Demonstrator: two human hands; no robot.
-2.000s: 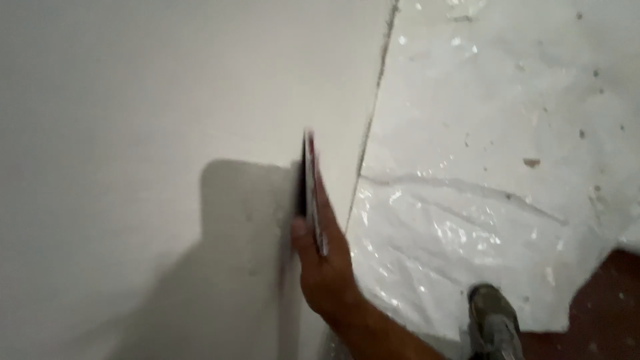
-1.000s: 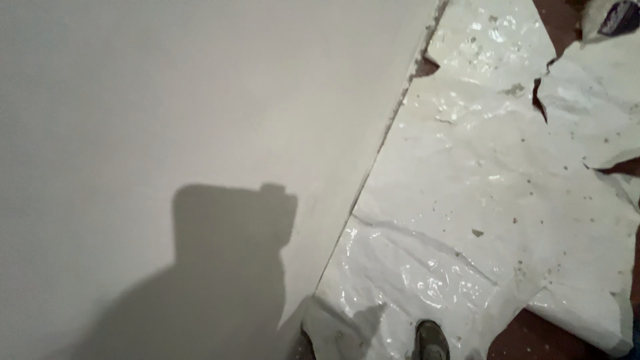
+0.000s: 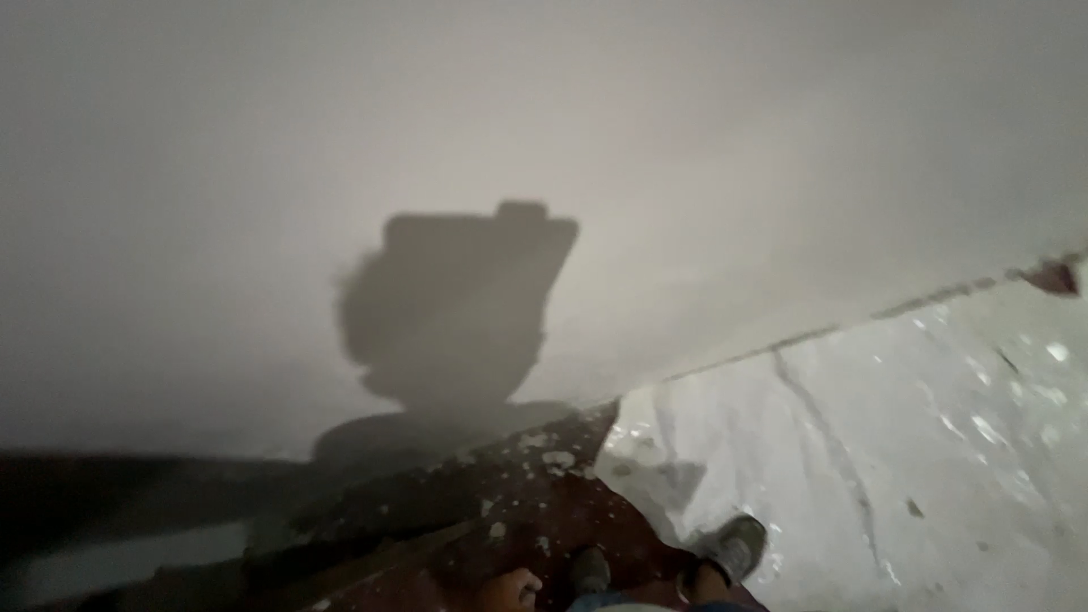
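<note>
At the bottom edge, just left of the shoes, part of my left hand (image 3: 512, 590) shows with its fingers curled. It is small and blurred, so whether it holds anything cannot be made out. My right hand is out of the frame. A smooth white wall (image 3: 722, 144) fills the upper part of the view, with the shadow of a head and shoulders on it. White plastic sheeting (image 3: 918, 442) lies on the floor along the wall's foot at the right.
Dark red floor (image 3: 608, 518) with pale splatters shows beside the sheeting. One shoe (image 3: 738, 546) is on the sheeting's edge, and another shoe (image 3: 591, 568) is on the red floor. Dark, indistinct material (image 3: 127, 501) lies at the lower left.
The right hand and the thin flat tool it held two seconds ago have left the view. My left hand has come in at the bottom. The view has turned strongly.
</note>
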